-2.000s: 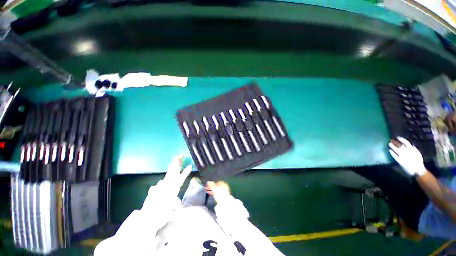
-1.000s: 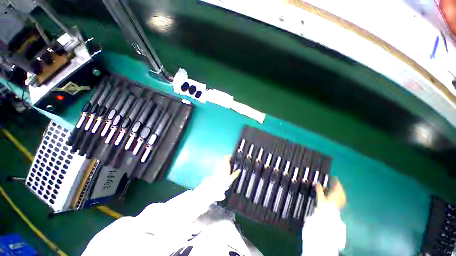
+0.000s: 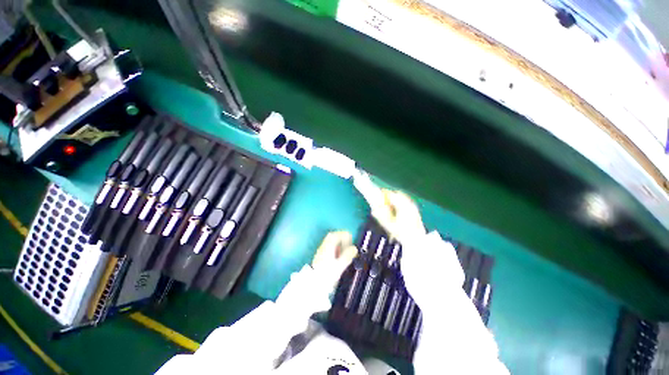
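Note:
A black grooved holding tray (image 3: 381, 326) lies tilted on the teal bench in front of me, with slim wand units (image 3: 353, 287) in a row. My right arm covers its middle. My right hand (image 3: 397, 212) is above the tray's rear edge, its fingers at the end of a pale paper strip (image 3: 364, 187); whether they grip it is unclear. My left hand (image 3: 335, 250) is at the tray's rear left corner, fingers curled, with nothing visible in it. A second black tray (image 3: 257, 233) at the left holds several wand units with oval faces.
A press (image 3: 67, 102) with a red light stands at the far left. A white sheet of dark ovals (image 3: 51, 256) is below it. A white backing strip with black ovals (image 3: 303, 146) lies at the rear, near a metal post (image 3: 209, 69). Another black tray (image 3: 634, 344) is at the lower right.
My right hand has moved from the near tray's right side up and left to the paper strip. My left hand has come off the tray's left edge slightly. The view has shifted slightly.

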